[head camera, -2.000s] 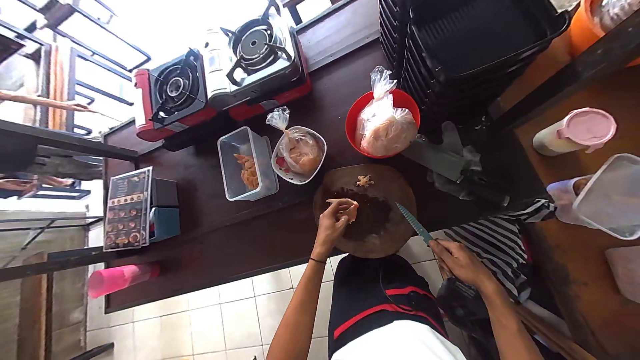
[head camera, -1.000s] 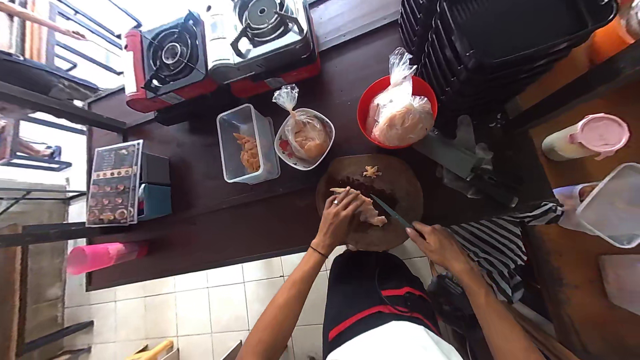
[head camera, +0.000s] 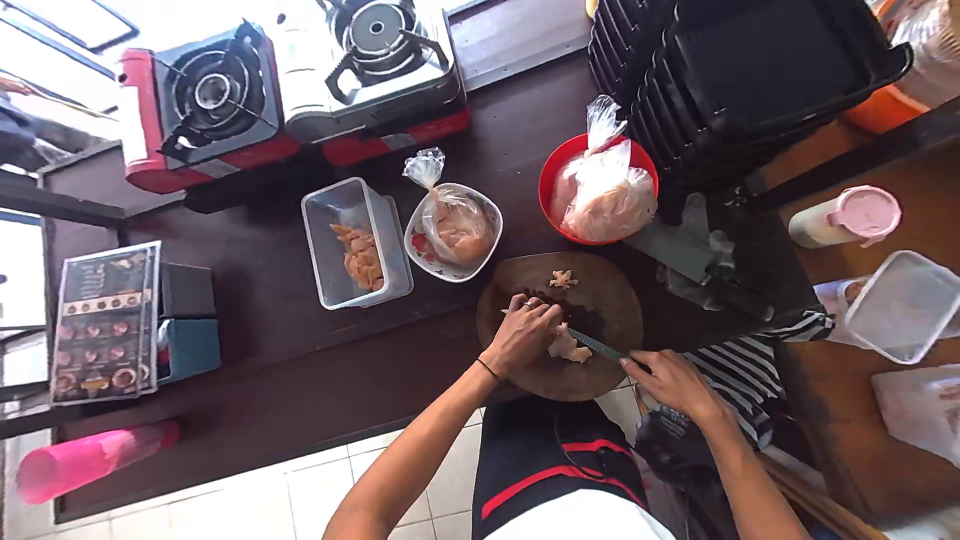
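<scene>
My left hand presses down on a piece of raw meat, probably chicken, on a round wooden chopping board. My right hand grips the handle of a knife, whose blade tip reaches the meat beside my left fingers. A small scrap of meat lies near the board's far side. Beyond the board, a clear plastic tub holds meat pieces, a patterned bowl holds a bag of meat, and a red bowl holds bagged pale meat.
Two portable gas stoves stand at the back left. Black trays are stacked at the back right. A cleaver and a plastic glove lie right of the board. A pink cup and a menu stand are at the left.
Two seconds ago the knife was held away from my left hand, at the board's right edge. Its blade has since moved left to the meat, and my left hand has lowered onto the board.
</scene>
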